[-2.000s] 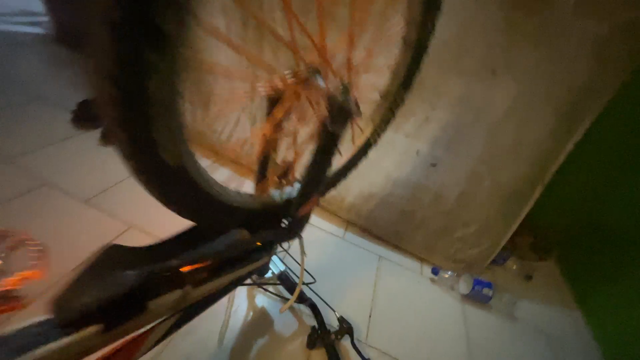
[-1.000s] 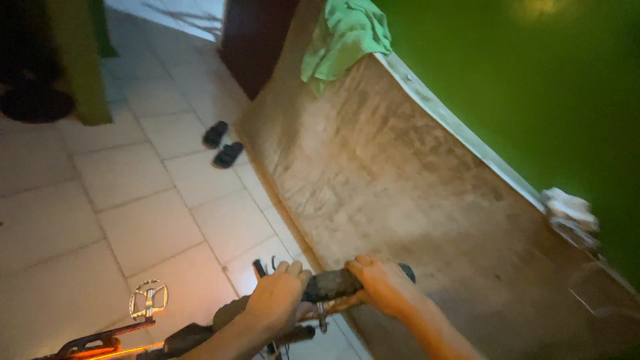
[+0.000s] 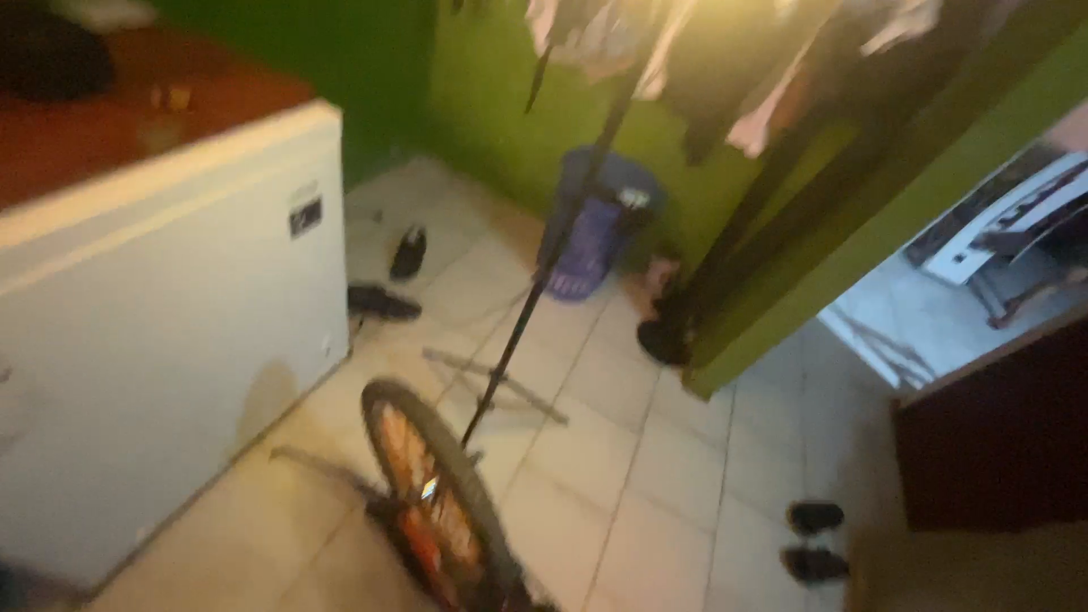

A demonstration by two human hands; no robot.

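Neither my left hand nor my right hand shows in the head view now, so what they hold or touch is hidden. A bicycle wheel (image 3: 455,476) with a dark tyre and orange-lit spokes stands at the lower middle, cut off by the bottom edge. Beside it, part of an orange and dark bicycle frame (image 3: 421,544) shows. The picture is blurred.
On the left stands a white chest freezer (image 3: 187,289) with a reddish-brown top. A dark clothes rack pole (image 3: 531,302) rises behind the wheel, below hanging clothes. Farther back is a purple-blue bin (image 3: 586,229). Black slippers (image 3: 814,540) lie at the right.
The view has swung widely. One second ago both my hands were on the dark handlebar or seat area of the bicycle; now they are out of view.
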